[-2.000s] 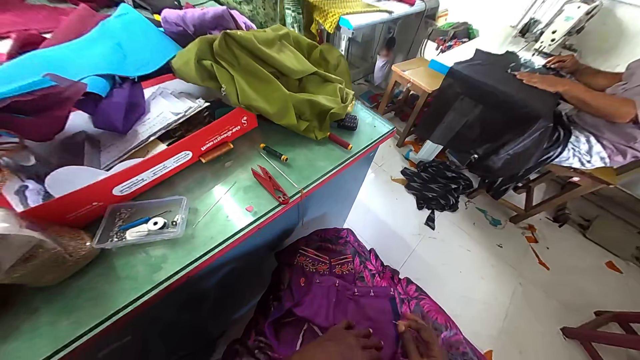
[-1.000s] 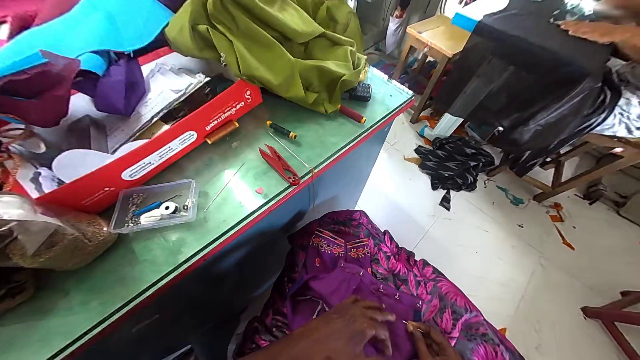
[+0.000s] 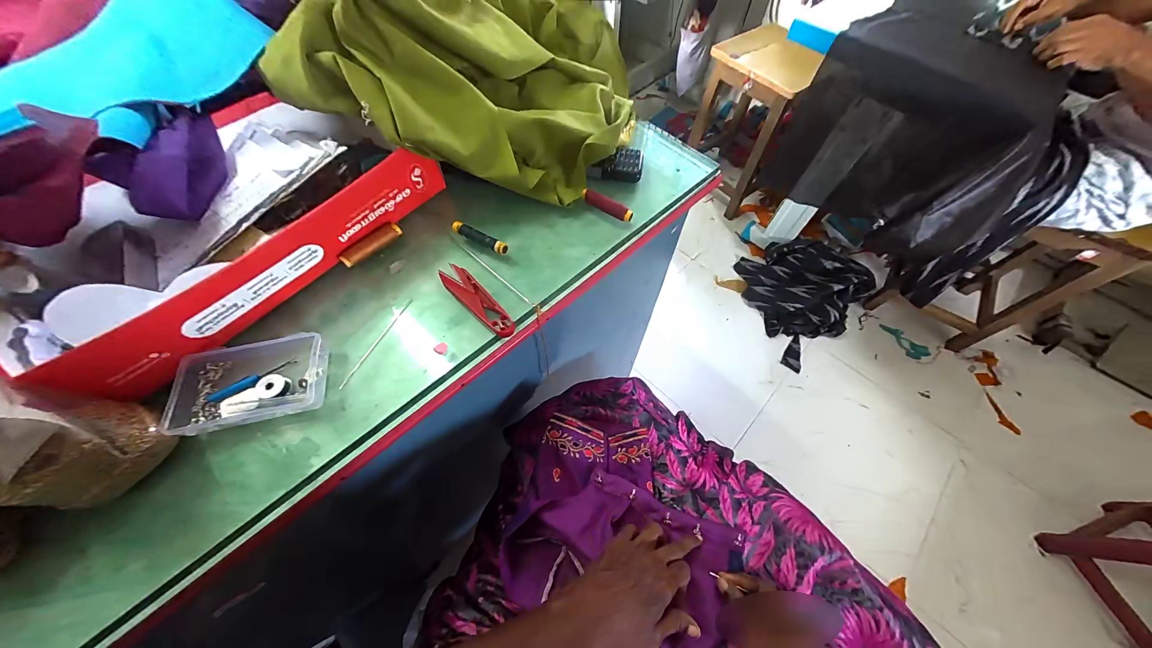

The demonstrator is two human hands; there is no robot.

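A purple garment piece (image 3: 594, 513) with small hooks along its edge lies over pink-and-black floral fabric (image 3: 801, 522), below the table edge. My left hand (image 3: 630, 580) rests on the purple cloth with its fingers spread. Just right of it, my right hand (image 3: 756, 603) pinches a thin, pale needle-like tool (image 3: 717, 575) at the cloth; the hand is partly blurred. Red thread snips (image 3: 477, 301) lie on the glass-topped table near its edge. Beside them are a dark thread spool (image 3: 480, 238) and a maroon spool (image 3: 607, 205).
A clear plastic box (image 3: 247, 382) of small fasteners stands by a red carton (image 3: 243, 279). Olive cloth (image 3: 477, 81) covers the table's far part. At right, a co-worker's hands (image 3: 1084, 36) touch black fabric (image 3: 909, 117) near a wooden stool (image 3: 765, 58). Scraps (image 3: 990, 387) lie on the floor.
My left hand has spread further over the purple cloth since the earliest frame. The co-worker's hands have shifted on the black fabric. The view has moved somewhat.
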